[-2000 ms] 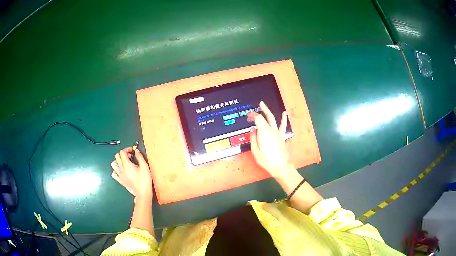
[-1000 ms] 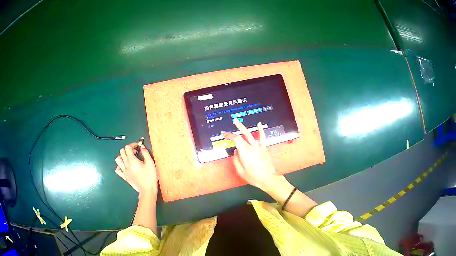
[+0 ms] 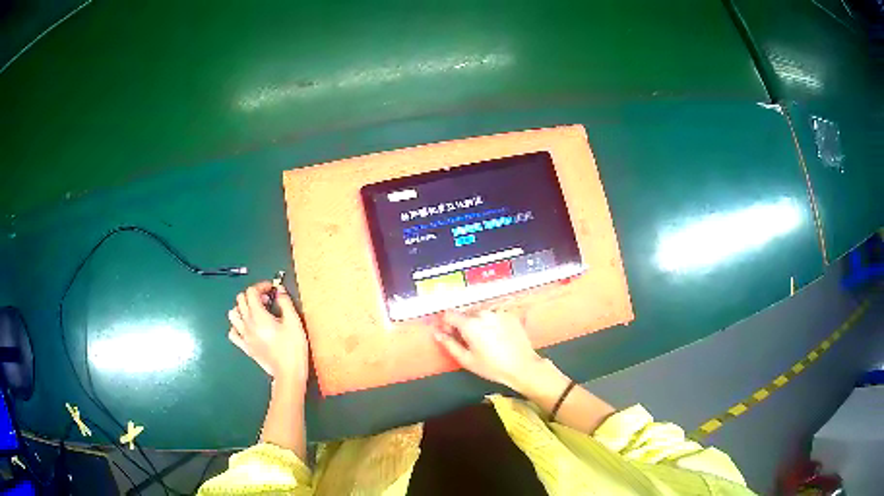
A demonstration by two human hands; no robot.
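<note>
A black tablet (image 3: 473, 232) lies on an orange foam pad (image 3: 334, 354). Its screen is lit with white text, blue lines and yellow, red and grey buttons. My left hand (image 3: 268, 329) is left of the pad, closed on a small black test cable plug (image 3: 277, 290) whose metal tip points up, apart from the tablet. My right hand (image 3: 489, 347) is at the tablet's near edge, over the pad, holding nothing; its fingertips are partly blurred.
A second black cord (image 3: 126, 230) curves on the green bench (image 3: 388, 58) at left, its plug free. Pale yellow crosses (image 3: 131, 434) lie over cords at the near left edge. A monitor (image 3: 8, 421) is cut off at the left rim. A crumpled shiny patch (image 3: 827, 141) is at far right.
My right hand has moved from over the screen down to the tablet's near edge. The pad and tablet appear slightly further right in view. My left hand still holds the plug.
</note>
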